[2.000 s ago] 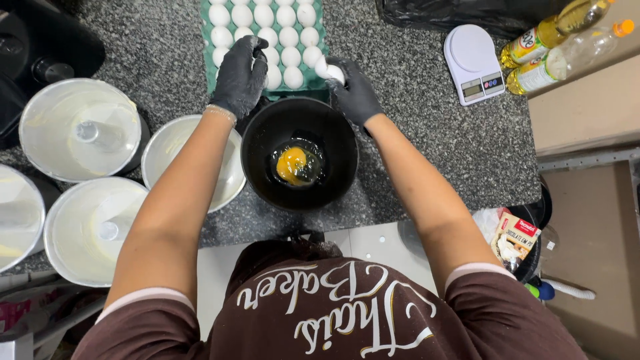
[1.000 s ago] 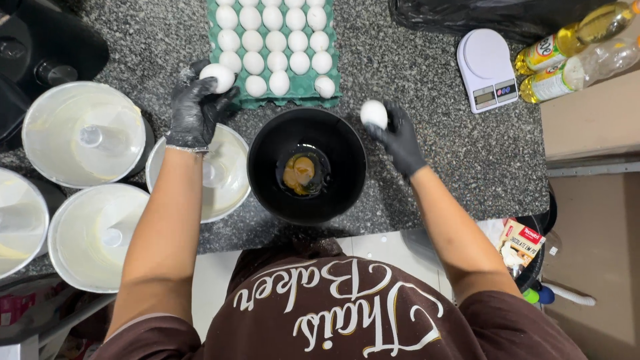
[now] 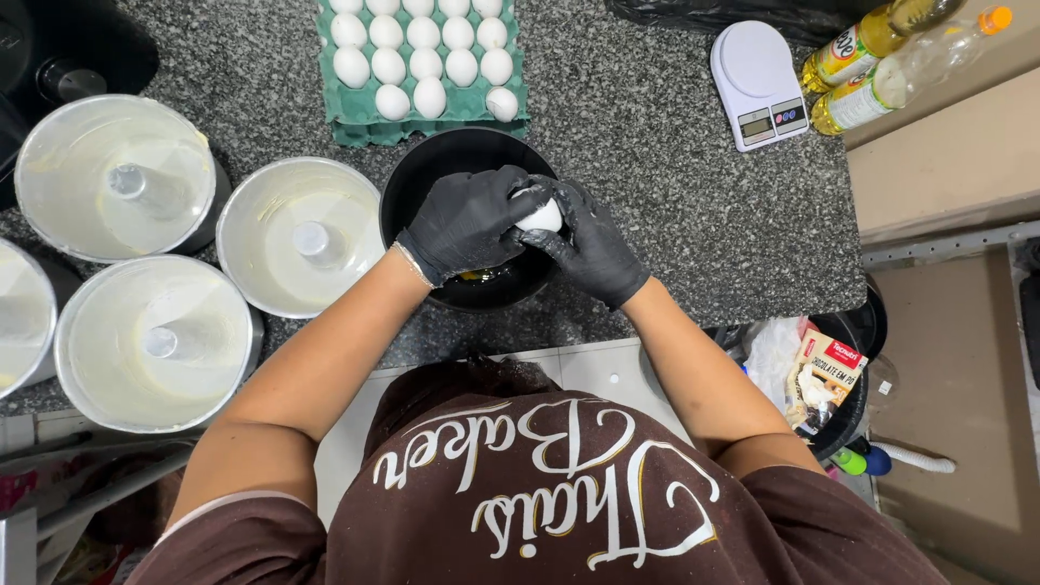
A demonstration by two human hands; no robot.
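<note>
A white egg point(image 3: 539, 213) is between my hands above the right part of a black bowl point(image 3: 398, 195). My left hand point(image 3: 471, 219), in a black glove, reaches over the bowl with its fingertips on the egg's left side. Around the egg's right side curl the thumb and fingers of my right hand point(image 3: 591, 240), gloved in black too. Raw egg point(image 3: 485, 275) shows low in the bowl below my left hand; my hands hide the rest. Just behind the bowl, a green egg tray point(image 3: 357, 132) holds rows of white eggs point(image 3: 425, 62); the one at its front right looks cracked.
Several round metal tube pans point(image 3: 301, 175) with greased insides stand on the left of the speckled stone counter point(image 3: 650, 162). A white kitchen scale point(image 3: 760, 81) and oil bottles point(image 3: 861, 97) are at the back right. A bin point(image 3: 845, 422) with packaging stands beyond the front right edge.
My hands were apart on either side of the bowl, each with a white egg. They have come together over the bowl, where one egg shows between them.
</note>
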